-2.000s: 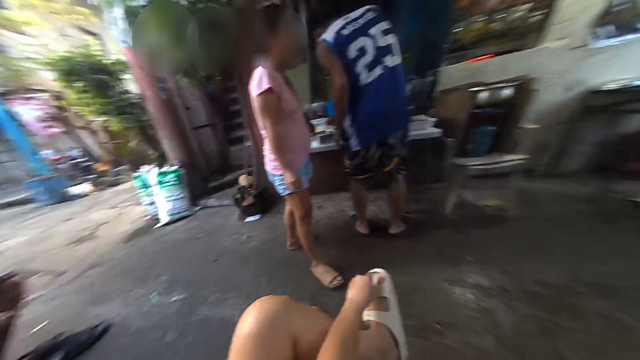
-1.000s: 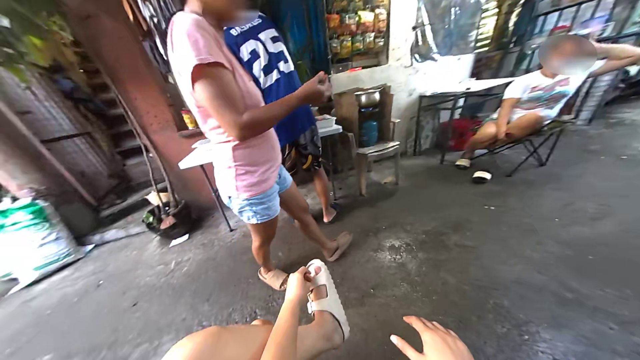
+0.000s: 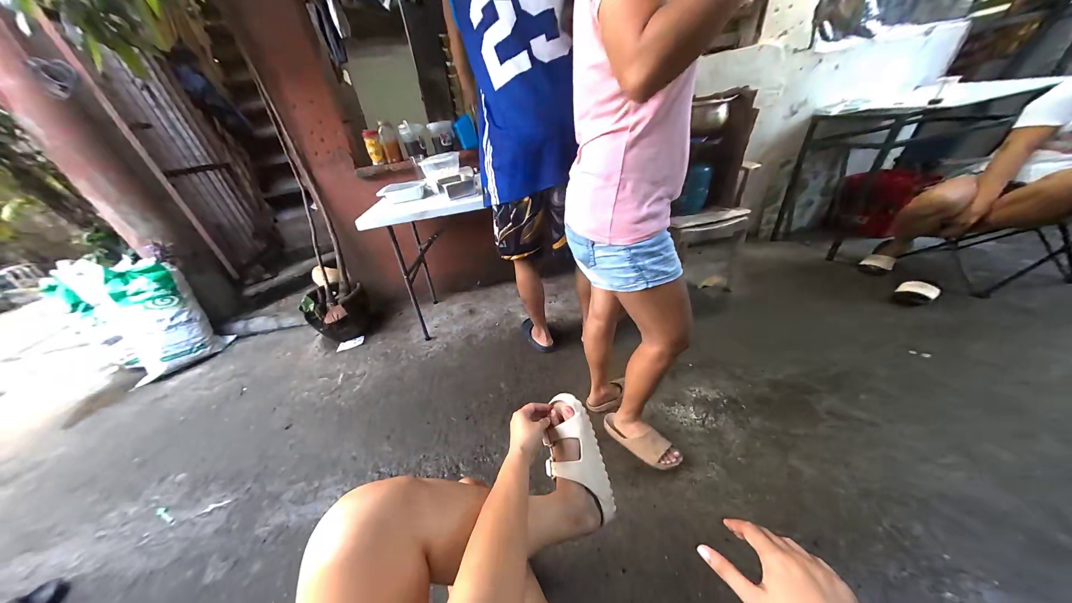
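Note:
My left hand reaches out over my crossed leg, its fingertips at the toe end of a white two-strap sandal worn on my raised foot. Whether the fingers pinch the strap or only touch the toes, I cannot tell. At the lower right, my right hand is held out with thumb and fingers apart and nothing in it. The sandal has a ridged sole and buckles along the side.
A person in a pink shirt stands just past my foot, beside one in a blue jersey at a white folding table. A seated person's sandal, a potted plant and sacks are around.
The view has swung since the first frame. The pink-shirted person, left of the jersey wearer a second ago, now stands to the right. My right hand, unseen in the oldest frame, shows in both later ones.

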